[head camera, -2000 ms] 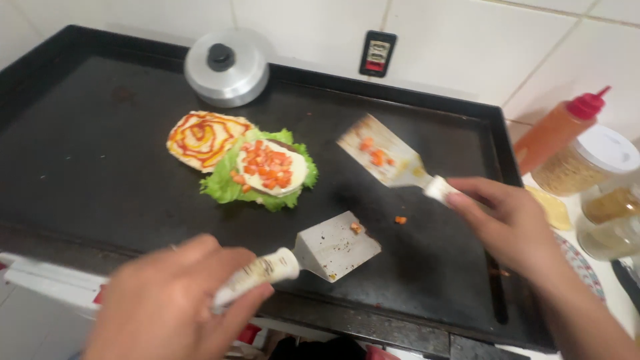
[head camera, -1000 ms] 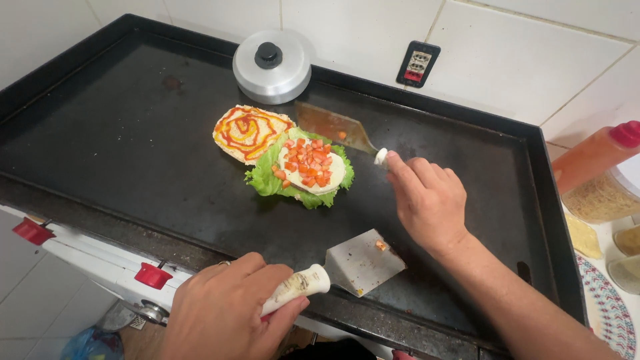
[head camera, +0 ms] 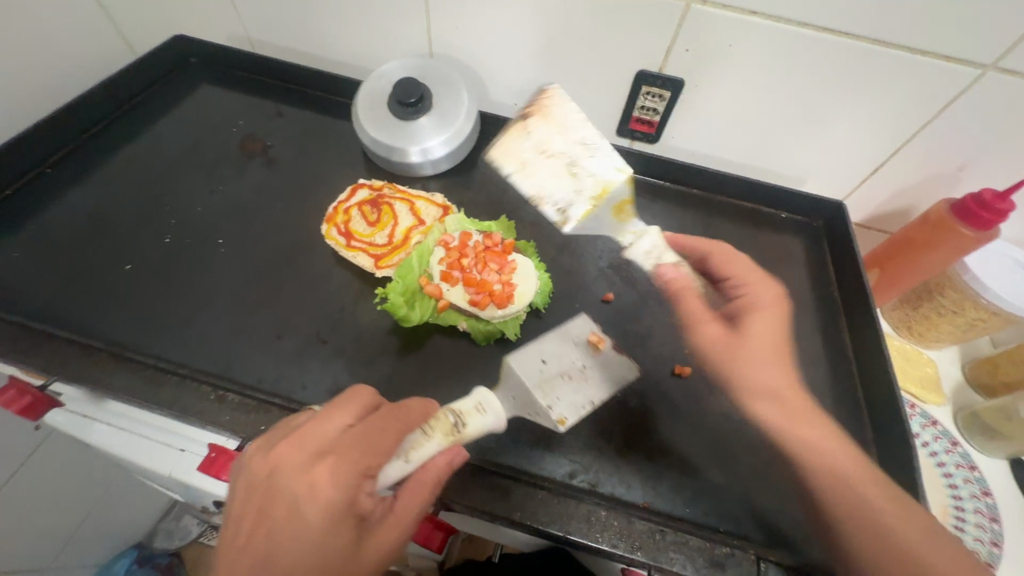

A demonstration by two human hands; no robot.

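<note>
My left hand (head camera: 336, 480) grips the white handle of a metal spatula (head camera: 568, 372), whose blade is over the front of the black griddle (head camera: 200, 320) with a bit of tomato on it. My right hand (head camera: 728, 312) holds a second metal spatula (head camera: 564, 160), its smeared blade raised towards the back edge. Between the blades and further left lies lettuce (head camera: 412, 300) under a pale, cheese-like layer (head camera: 524, 284) topped with diced tomato (head camera: 480, 272). Touching it on the left is a bun half (head camera: 384, 224) with red and yellow sauce swirls.
An aluminium lid (head camera: 416, 120) with a black knob stands at the griddle's back edge. A wall socket (head camera: 650, 106) is behind. On the right are a sauce bottle (head camera: 932, 248), a jar (head camera: 952, 304) and a patterned plate (head camera: 960, 480). Red knobs (head camera: 220, 462) line the front.
My right hand's spatula was beside the lettuce one second ago; now its blade is raised, away from the food. More diced tomato lies on the pale layer than two seconds ago.
</note>
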